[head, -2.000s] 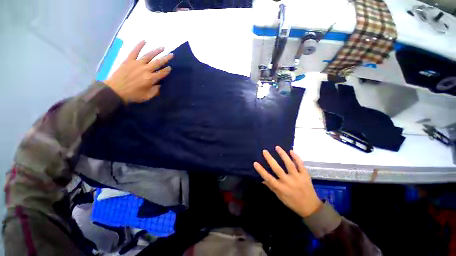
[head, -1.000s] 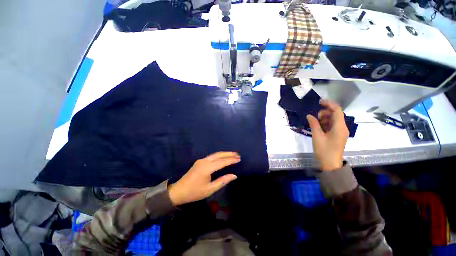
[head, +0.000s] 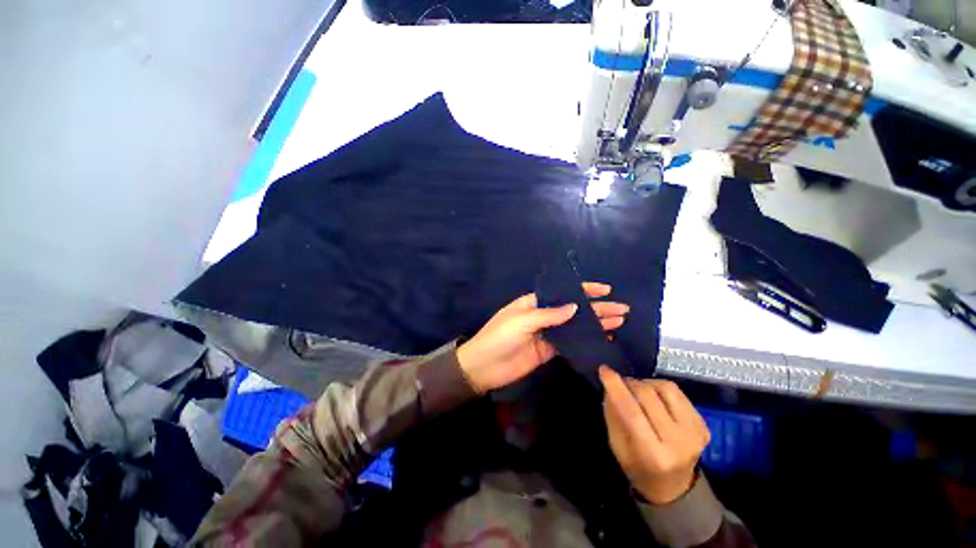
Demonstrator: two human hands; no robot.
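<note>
A narrow dark strip (head: pixel 575 321) is held between my two hands above the near edge of the garment panel. My left hand (head: pixel 524 337) grips its upper part, thumb on top and fingers beneath. My right hand (head: pixel 655 434) pinches its lower end. The large navy garment panel (head: pixel 396 225) lies flat on the table, its right part under the lit presser foot (head: pixel 601 187). The strip's exact outline is hard to tell against the dark panel.
The machine head (head: pixel 621 86) stands behind the panel, with checked cloth (head: pixel 819 80) round its arm. Small cut pieces (head: pixel 808 257) and black and silver snips (head: pixel 787 308) lie right of the needle. Cloth pieces (head: pixel 118 428) are heaped lower left, near a blue crate (head: pixel 262 412).
My right hand has moved from the small cut pieces back toward my body and now holds a strip. My left hand has lifted off the panel and taken hold of the strip too. The view has shifted.
</note>
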